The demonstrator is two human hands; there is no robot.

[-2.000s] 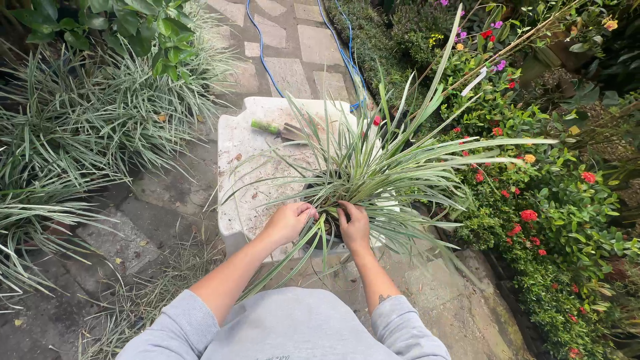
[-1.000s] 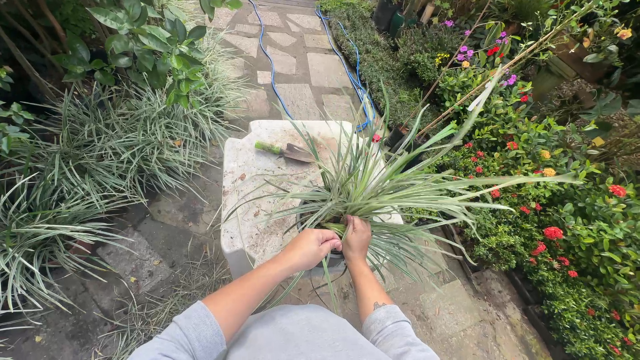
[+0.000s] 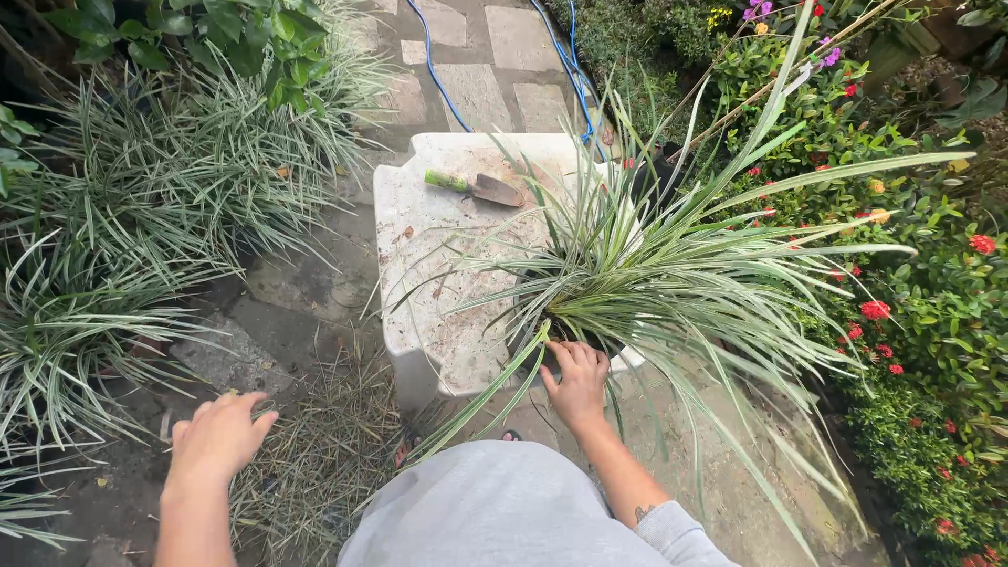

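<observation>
A variegated, long-leaved plant grows in a dark pot at the near right of a white plastic table. My right hand is at the pot's near rim, fingers bent against the plant's base beside a yellowish-green leaf; whether it grips anything is hidden. Out to the left, my left hand hovers over the ground by a heap of dry clippings, fingers apart and nothing plainly in them. A hand trowel with a green handle lies on the table's far part.
Striped grassy plants border the stone paving on the left. Flowering shrubs line the right side. A blue hose runs along the paving beyond the table. My feet show just below the table's near edge.
My left hand has left the plant's base and moved out to the left, over the clippings. My right hand remains at the pot. The trowel lies in the same place on the table.
</observation>
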